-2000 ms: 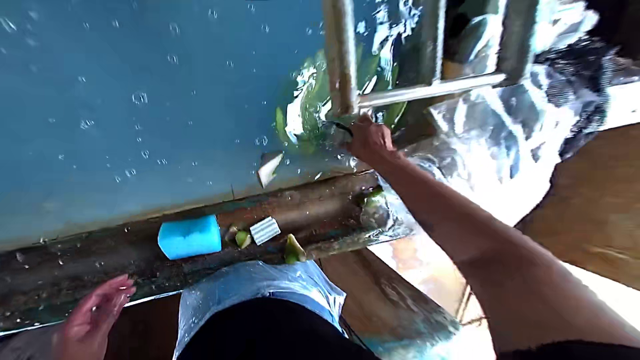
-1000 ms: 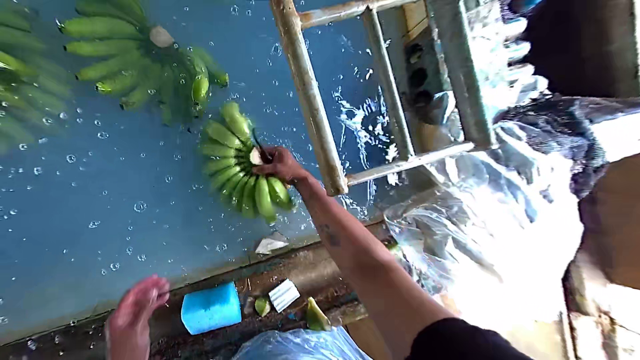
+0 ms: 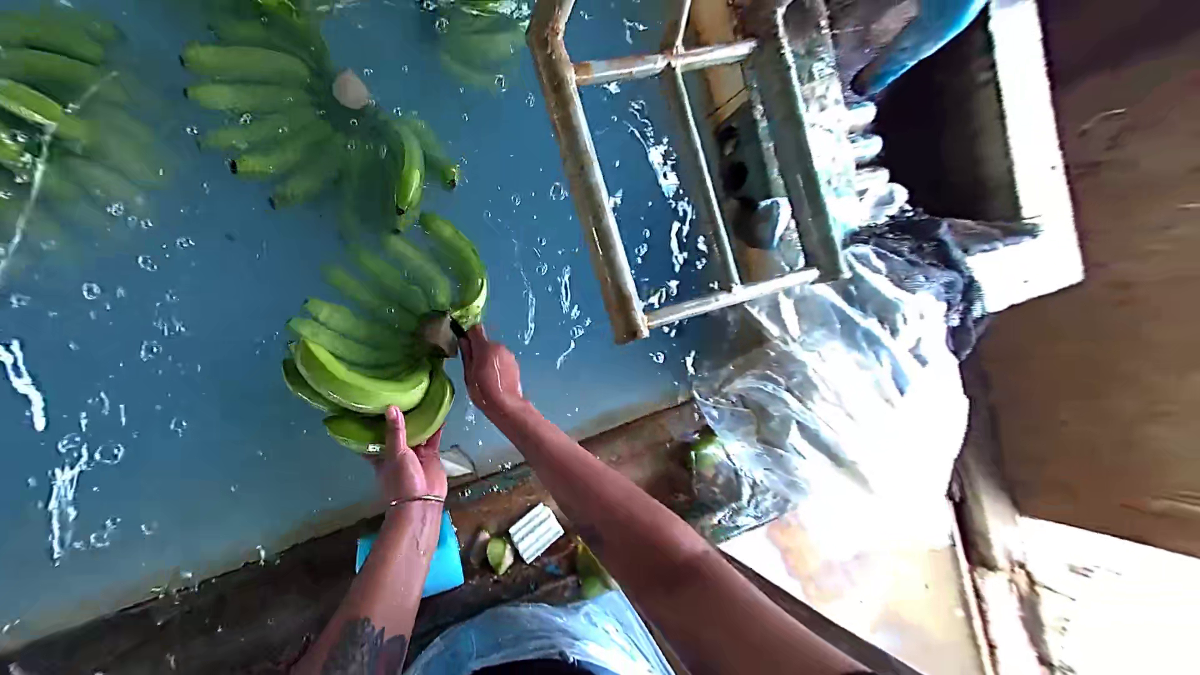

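Observation:
A hand of green bananas point(image 3: 375, 347) lies half out of the bluish water, its cut crown toward my right side. My left hand point(image 3: 410, 464) grips the bananas on their near side, thumb on top. At the crown is my right hand point(image 3: 492, 375), closed around a small dark tool, perhaps a knife, whose tip touches the crown; most of the tool is hidden by my fingers. More green banana hands point(image 3: 272, 112) float or lie under the water farther off.
A worn metal frame point(image 3: 591, 187) stands over the water at the right, beside clear plastic sheeting point(image 3: 834, 394). Along the near ledge point(image 3: 281, 581) lie a blue block point(image 3: 448, 562), a white ribbed piece point(image 3: 536, 532) and green banana scraps point(image 3: 500, 555). A blue-gloved hand point(image 3: 923, 42) shows at the upper right.
My left hand has moved from above the ledge onto the bananas and taken hold of them. A second ago only my right hand was at their crown. The view has shifted.

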